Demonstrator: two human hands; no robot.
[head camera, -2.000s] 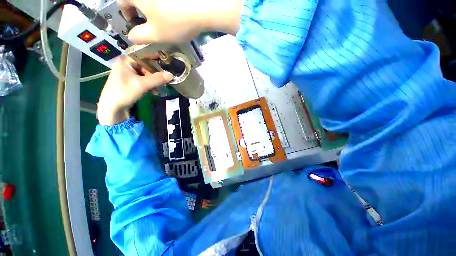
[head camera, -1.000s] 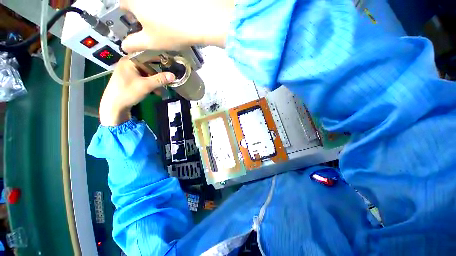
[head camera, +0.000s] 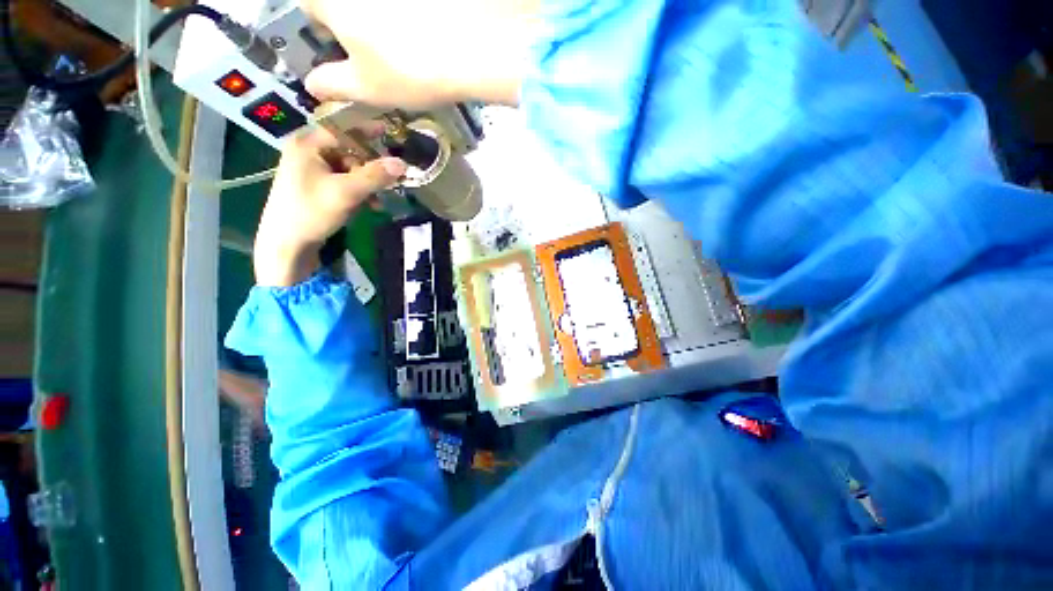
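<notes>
The dispensing head (head camera: 454, 191), a fat beige cylinder, hangs at upper centre in its brass-coloured bracket (head camera: 375, 129). My left hand (head camera: 312, 196) holds the bracket from the left, with its thumb at the cylinder's top rim near the dark fitting. My right hand (head camera: 398, 52) reaches across above it, its fingers at the top of the bracket and the metal block; its fingertips are partly hidden. Below, the pale green fixture cover (head camera: 470, 303) lies beside the orange-brown fixture base (head camera: 641, 303) on the white stage (head camera: 600, 396).
The control panel (head camera: 252, 102) with red digits is at upper left, with a black cable and a clear tube (head camera: 150, 116). Slotted black-and-white plates (head camera: 419, 289) lie left of the stage. A green conveyor (head camera: 110, 346) runs along the left, with a clear plastic bag (head camera: 44, 150).
The whole view has shifted slightly, so the machine and conveyor appear further right. Both hands stay at the dispensing head and bracket, with little change of grip visible.
</notes>
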